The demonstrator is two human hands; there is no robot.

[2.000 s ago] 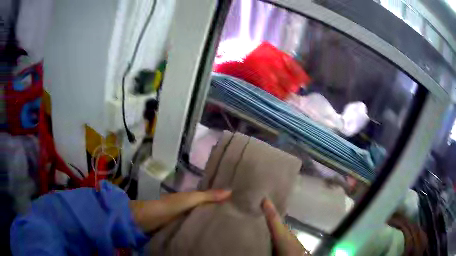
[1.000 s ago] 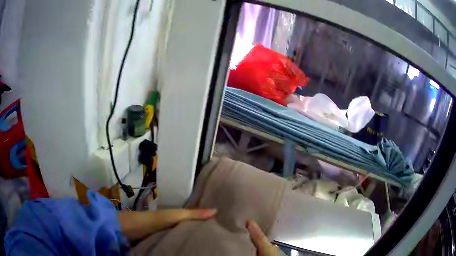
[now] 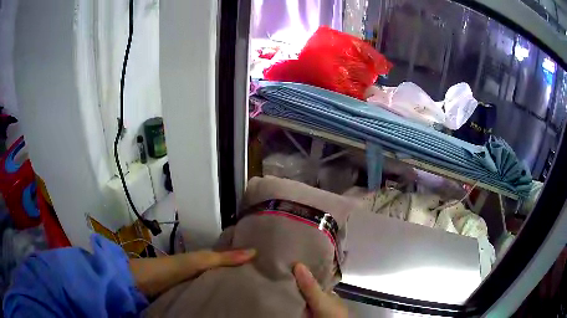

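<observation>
A taupe folded fabric bundle lies in front of me, its far end reaching into the opening of a white-framed machine or cabinet. A black band with a thin red edge runs across the bundle near its far end, with a small white patch on it. My left hand, below a blue sleeve, lies on the bundle's left side. My right hand is on the right side, thumb on top and the rest hidden or cut off. Both hands hold the bundle.
The white frame with black edging surrounds the opening. Inside is a shiny metal plate. Beyond it, pleated blue-grey fabric lies on a table with a red bag and white plastic. A black cable hangs at left.
The black band, not visible before, now shows around the bundle's far end. The view has shifted, and the frame and fabric beyond sit further left. Both hands stay on the bundle.
</observation>
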